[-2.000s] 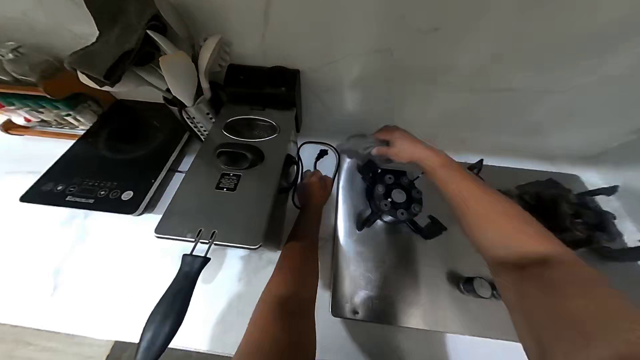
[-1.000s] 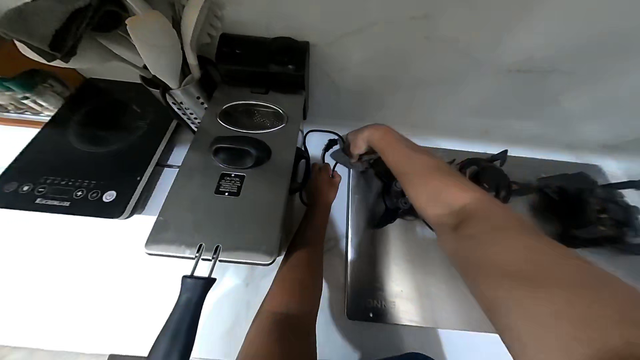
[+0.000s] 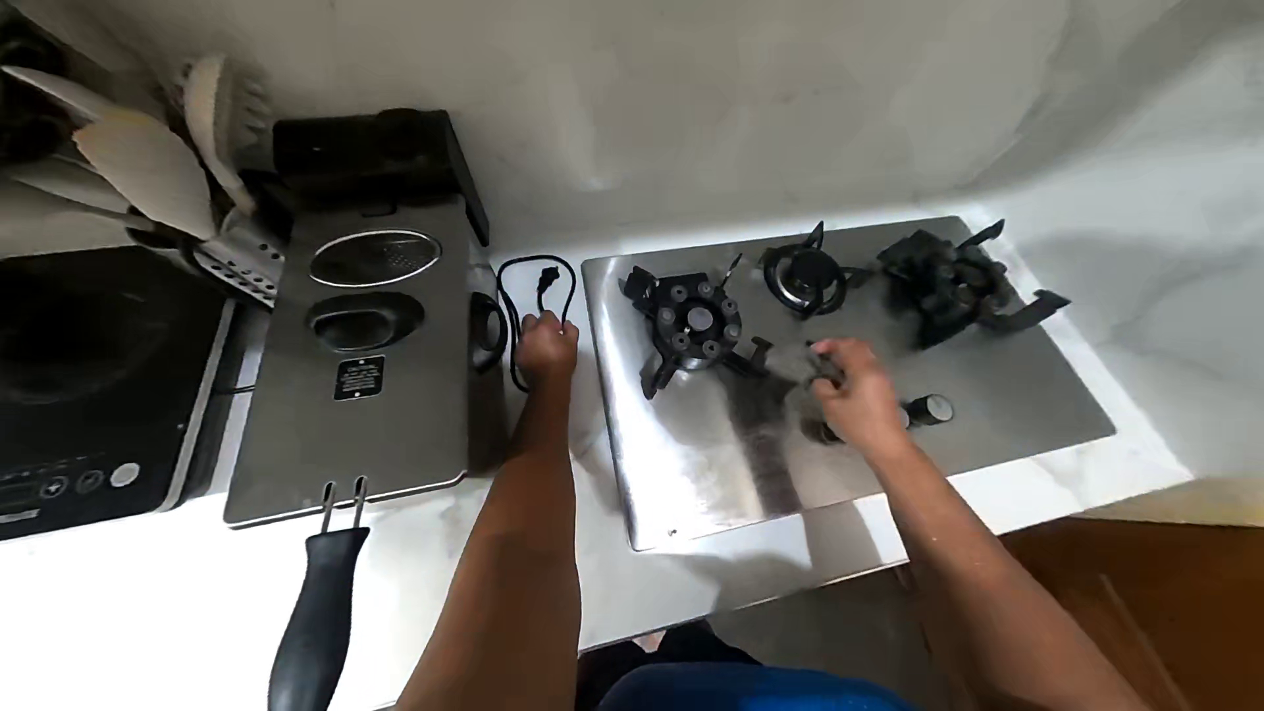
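Observation:
My left hand (image 3: 546,348) is closed on a looped black power cord (image 3: 509,286), whose plug (image 3: 548,278) points up toward the wall. The cord lies between a deep fryer (image 3: 395,434) with a grey metal lid and the steel gas hob (image 3: 691,464). Over the hob, near its control knobs (image 3: 930,409), my right hand (image 3: 855,385) pinches a small, blurred greyish thing, perhaps a cloth. The left burner (image 3: 699,318) is between my two hands.
Two more burners, one in the middle (image 3: 806,276) and one at right (image 3: 953,281), have black supports. A black-handled fryer basket handle (image 3: 318,612) juts forward. Left are an induction cooktop (image 3: 89,365) and a perforated utensil holder (image 3: 242,259).
My right hand has moved from beside my left hand near the cord to over the hob by the knobs. My left hand stays at the cord. The view has shifted right.

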